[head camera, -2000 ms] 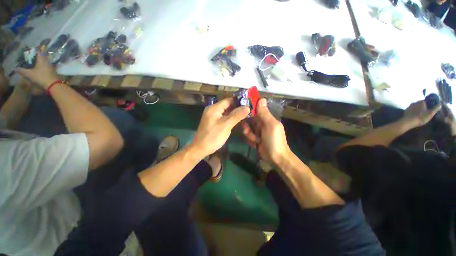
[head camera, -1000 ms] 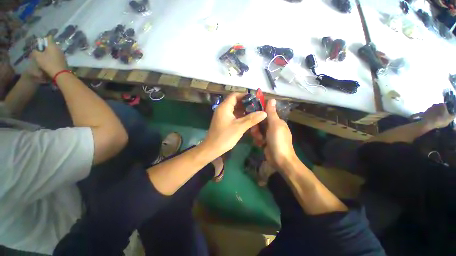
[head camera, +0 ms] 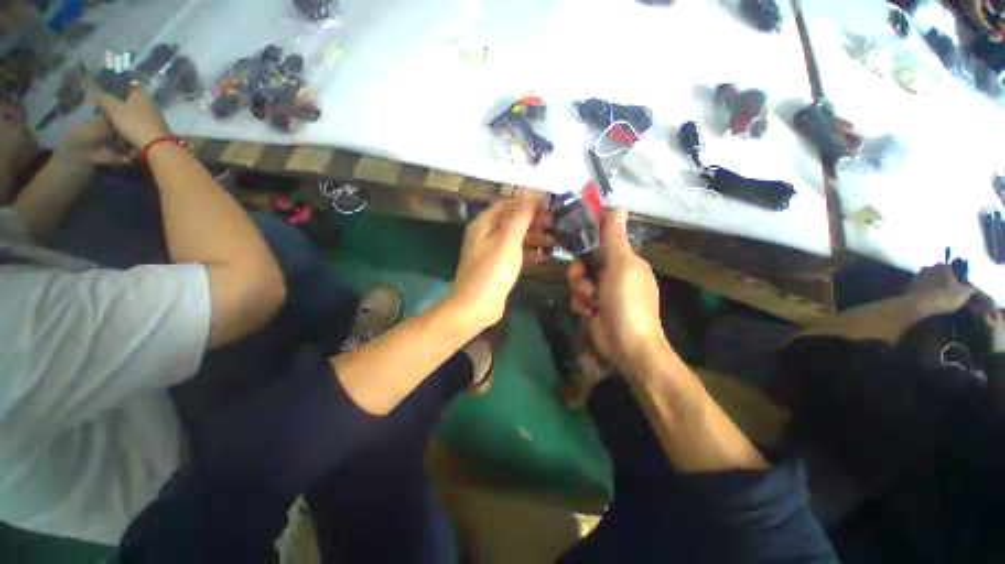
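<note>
A black part with a bright red part against its right side is at the table's front edge. My right hand holds them between thumb and fingers. My left hand is just left of the black part, its fingertips close together near it. The fingertips are blurred, so I cannot tell whether they touch it or hold something. A bit of shiny clear plastic shows right of my right thumb.
On the white-covered table lie a mixed-colour bundle, a white cord over a dark bundle and a black cable bundle. A neighbour's arm is at left, another person's hand at right.
My left hand's fingers have moved back left from the black part, which stays in my right hand. The left neighbour's hands have shifted, now with white-tipped pieces.
</note>
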